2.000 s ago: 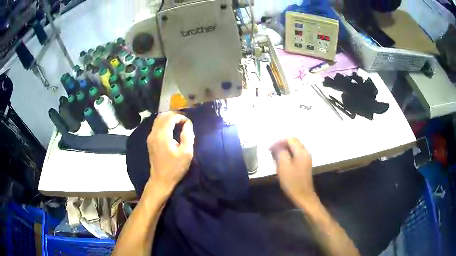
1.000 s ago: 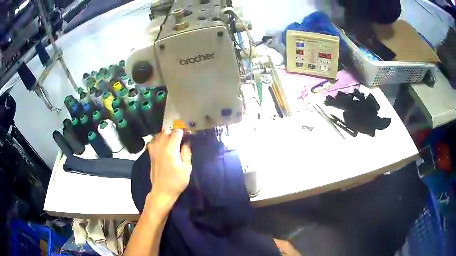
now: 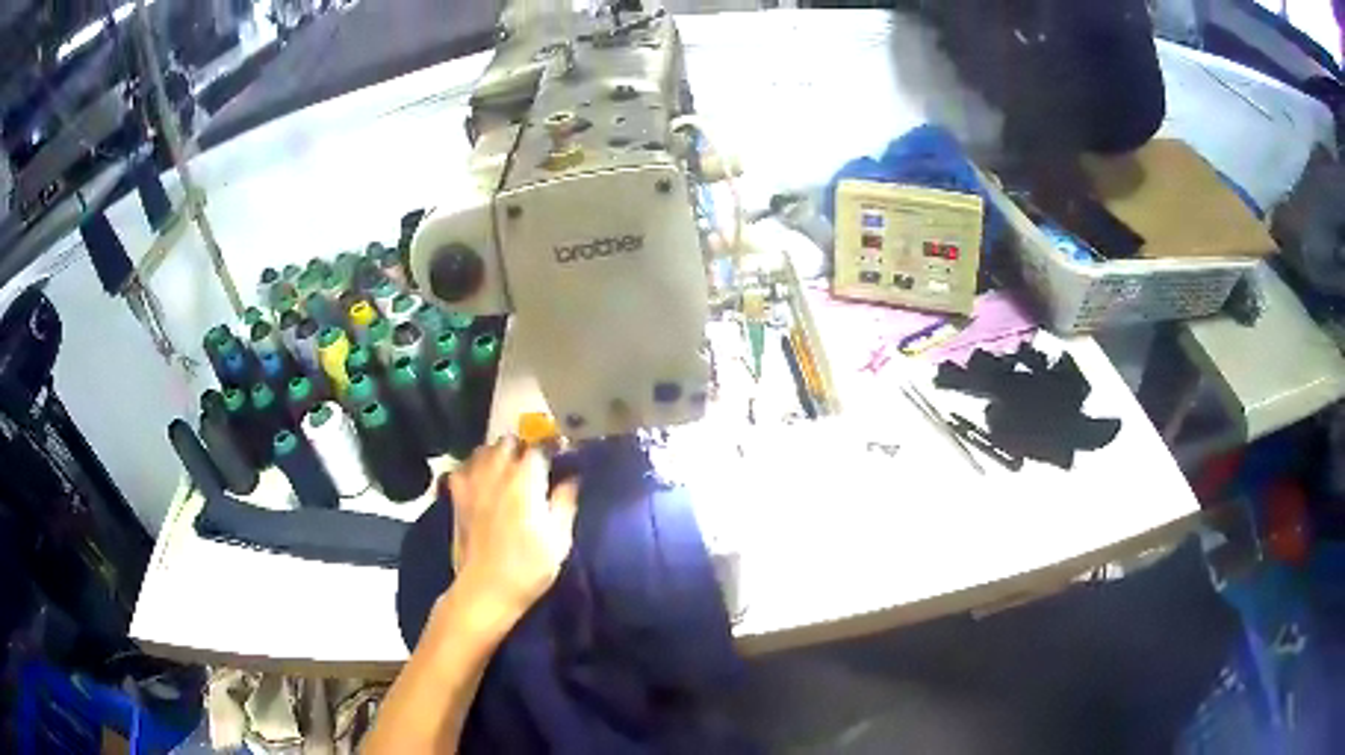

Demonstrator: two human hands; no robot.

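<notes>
The cream-grey sewing machine head [image 3: 605, 303], marked "brother", stands in the middle. A dark navy garment piece [image 3: 627, 590] lies under its brightly lit needle area and hangs over the table's front edge. My left hand [image 3: 506, 524] rests on the cloth left of the needle, just below the orange-yellow plate [image 3: 537, 428]; its fingers are bent, and whether they pinch the cloth cannot be told. The needle tip and presser foot are lost in glare. My right hand is out of the picture.
Thread cones [image 3: 332, 450] and a dark strip [image 3: 303, 534] are at left. A control panel [image 3: 906, 248], small dark cut pieces [image 3: 1033, 406], a thin metal tool [image 3: 944, 428] and a white plastic basket [image 3: 1151, 295] are at right. The wooden table edge [image 3: 944, 597] runs in front.
The view has tilted up, so the machine and table sit lower. My right hand, earlier over the table right of the needle, has dropped down and out of the picture. My left hand stays beside the needle.
</notes>
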